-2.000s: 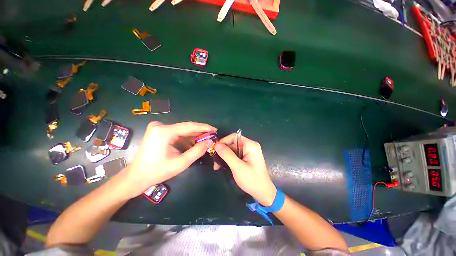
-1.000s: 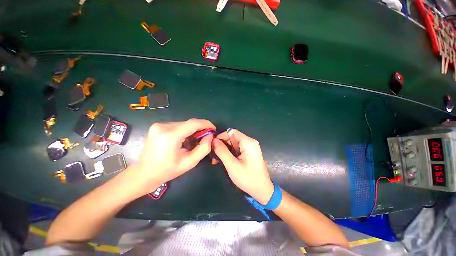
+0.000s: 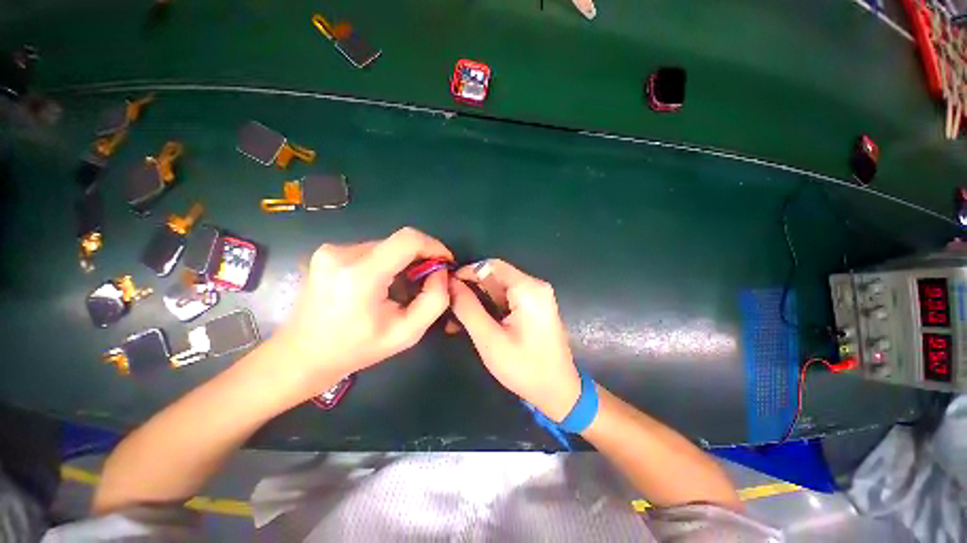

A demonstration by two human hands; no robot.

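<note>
My left hand is shut on a red-rimmed watch housing, held tilted between thumb and fingers above the bench. Most of the housing is hidden by the fingers. My right hand is closed against it, its thumb touching the housing's right side. A small silvery tip shows between the right fingers; the rest of that tool is hidden. A blue strap is around the right wrist. Another red-rimmed housing lies partly under my left forearm.
Several display screens with orange flex cables lie at left, beside an open housing. Beyond the seam lie another open housing and a dark watch body. A power supply with a red lead and blue mat are at right.
The held housing has turned more edge-on and the orange part seen by it earlier is hidden. Both hands stay together. The far bench items have shifted up and right in view.
</note>
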